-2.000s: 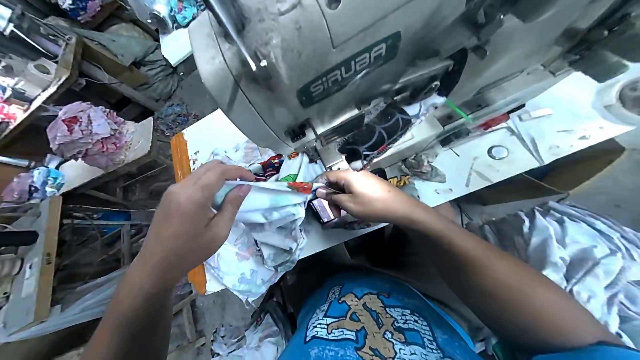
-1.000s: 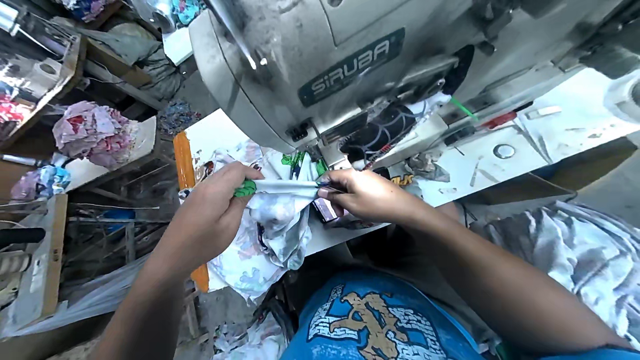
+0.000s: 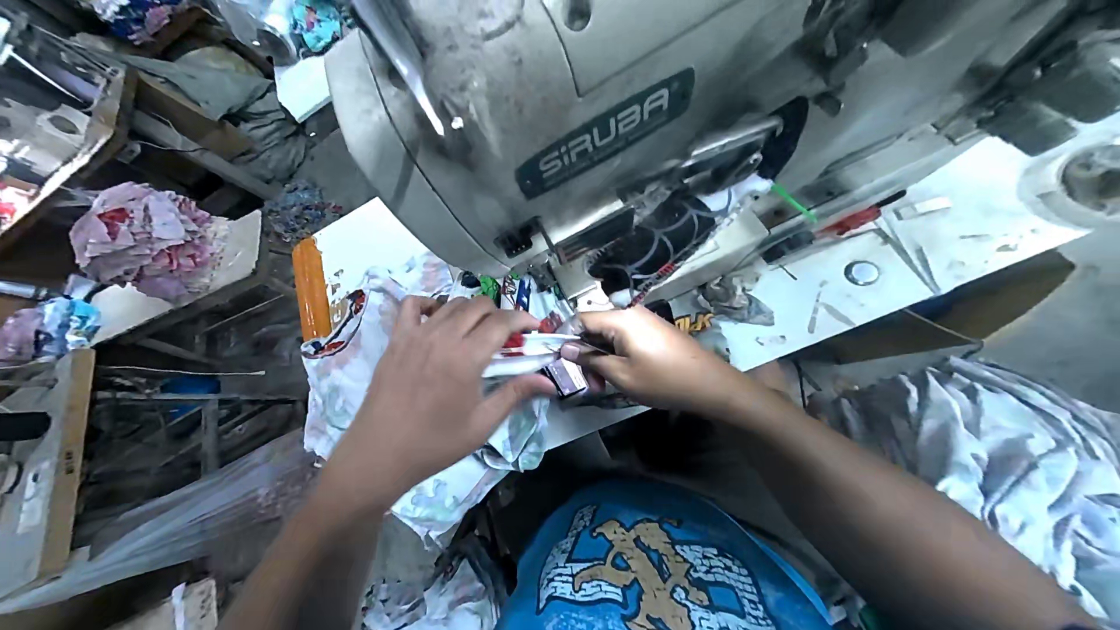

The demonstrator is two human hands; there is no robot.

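Note:
A Siruba sewing machine (image 3: 560, 114) fills the upper middle, its needle area just beyond my hands. Light printed fabric (image 3: 341, 398) lies over the left end of the white table and runs under my left hand (image 3: 437, 376), whose fingers and thumb hold a folded part of it with red print. My right hand (image 3: 652, 359) pinches the right end of that fold near the machine's front. A small dark-edged piece with a pale face (image 3: 567, 376) shows below the fold, between the hands. The fingertips of my right hand are partly hidden.
On the white table (image 3: 787, 324) to the right are a red-handled tool (image 3: 853, 219), a round metal disc (image 3: 862, 273) and scraps. Pale fabric (image 3: 1006, 464) is heaped at lower right. Pink fabric pieces (image 3: 144, 236) sit on a stand at left. An orange strip (image 3: 311, 289) edges the table.
My left hand has moved right, closer to my right hand, and its fingers now lie flatter over the fabric. Green print at its fingertips one second ago has given way to red. My right hand stays nearly in place.

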